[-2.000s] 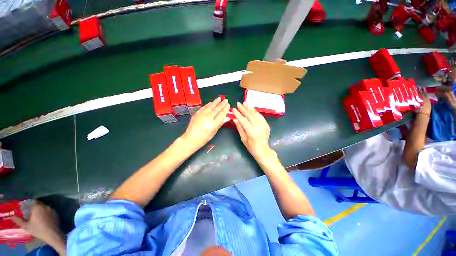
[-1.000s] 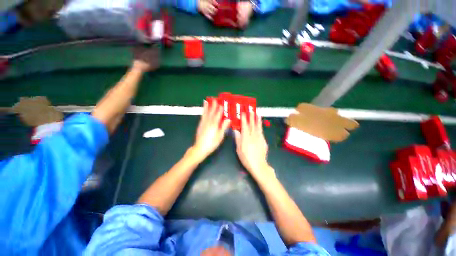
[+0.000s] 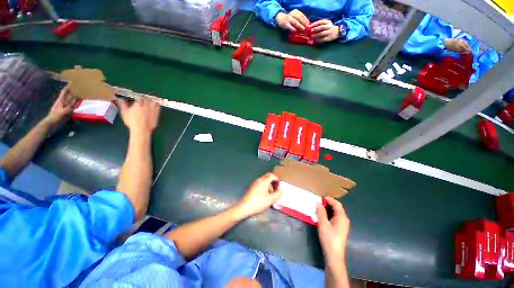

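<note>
An open red carton (image 3: 300,201) lies on the dark green bench in front of me, its brown cardboard flap (image 3: 313,179) raised on the far side and a flat white surface showing inside. My left hand (image 3: 262,196) holds its left end with the fingertips. My right hand (image 3: 333,220) holds its right end, thumb on the near corner. Several closed red cartons (image 3: 290,136) stand side by side in a row just beyond the open one, touching each other, untouched by my hands.
A small red piece (image 3: 328,157) and a white scrap (image 3: 204,137) lie on the bench. A grey metal post (image 3: 428,107) rises at the right. Stacked red cartons (image 3: 479,250) stand at far right. A person's hands at left hold another open carton (image 3: 94,111). Single cartons stand on the belt.
My hands have left the closed cartons and now hold the open carton. The closed row has grown by one since two seconds ago. The neighbour's arm has drawn back to an open carton.
</note>
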